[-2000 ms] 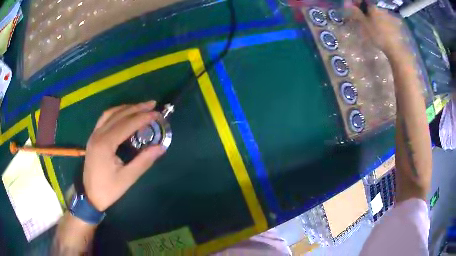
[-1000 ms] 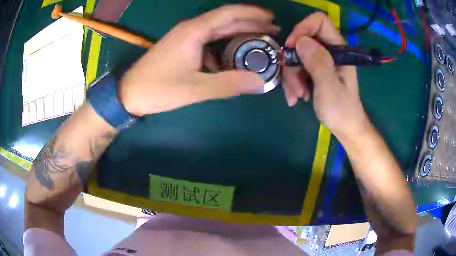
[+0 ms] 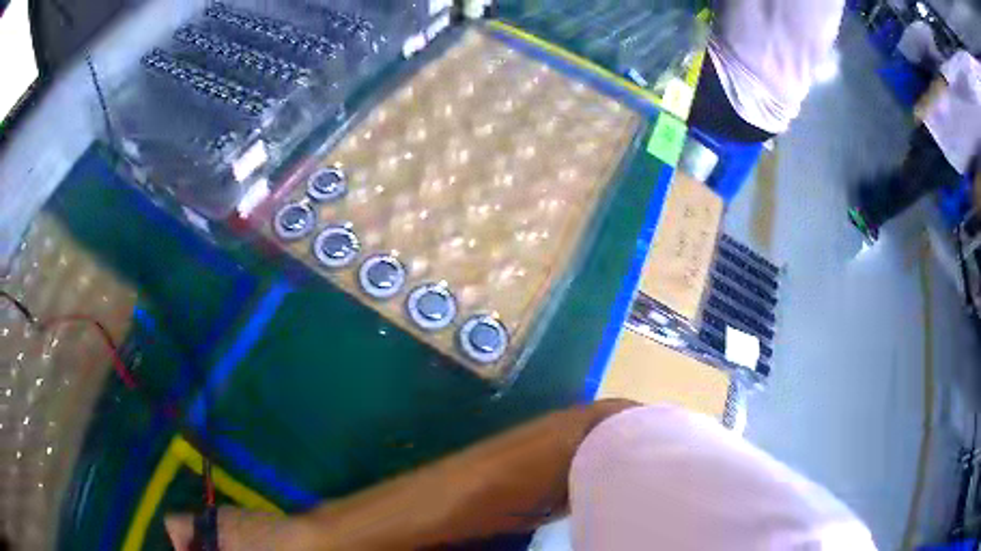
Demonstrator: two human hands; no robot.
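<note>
My right hand (image 3: 242,530) is low at the bottom left, blurred and partly cut off by the lower edge. It is closed around a black test probe (image 3: 207,527) with a red wire (image 3: 116,361) rising from it. My left hand is out of the picture. A clear blister tray (image 3: 511,161) over a brown board lies on the green mat. Several round metal speaker drivers (image 3: 434,306) sit in a row along its near left edge, with one more (image 3: 326,182) behind the row's far end.
Black parts under clear plastic (image 3: 215,65) stand at the back left. Another blister tray (image 3: 54,398) is at the left. Cartons (image 3: 683,242) and a dark parts tray (image 3: 742,296) are beyond the bench edge. A person (image 3: 764,54) and another person (image 3: 952,108) are in the aisle.
The view has swung right to the tray. My left hand and the driver it held have left the picture. My right hand still holds the probe, now at the bottom left.
</note>
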